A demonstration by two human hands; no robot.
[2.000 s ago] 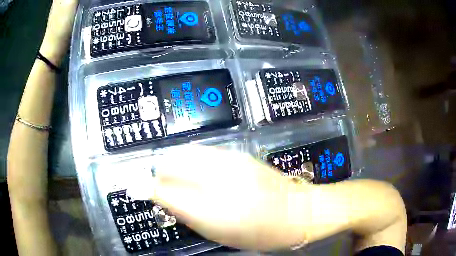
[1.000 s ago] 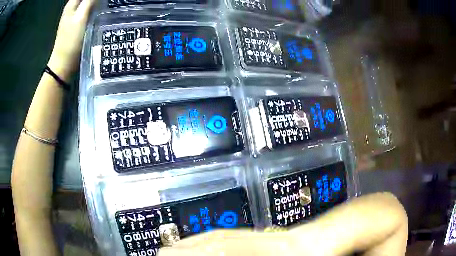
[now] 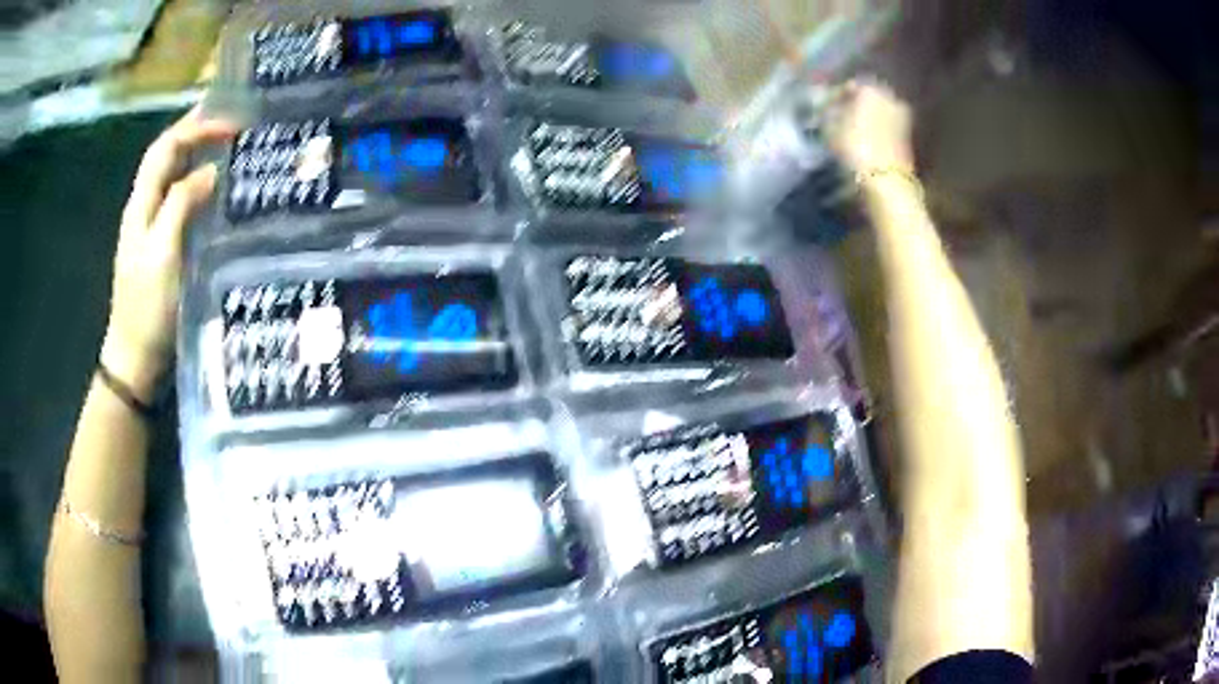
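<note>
A clear plastic tray (image 3: 535, 401) fills the middle of the view, blurred, with black keypad phones (image 3: 368, 334) lying in two columns of pockets. Their screens show blue print; one nearer phone (image 3: 421, 535) has a white glare over its screen. My left hand (image 3: 167, 201) is at the tray's left edge, its fingers against the rim. My right hand (image 3: 869, 127) is at the far right, beyond the tray's right edge, beside blurred clear crumpled plastic (image 3: 789, 120). Blur hides whether its fingers hold the plastic. No cloth can be made out.
A dark green mat (image 3: 60, 267) lies left of the tray. Pale sheet-like material (image 3: 94, 54) is at the far left. A blurred brown surface (image 3: 1096, 201) is on the right, and a small white patterned piece (image 3: 1207, 635) shows at the right rim.
My right hand has moved from over the near phones to the far right of the tray. More of the tray's far rows show. My left hand stays at the left edge, now lower in view.
</note>
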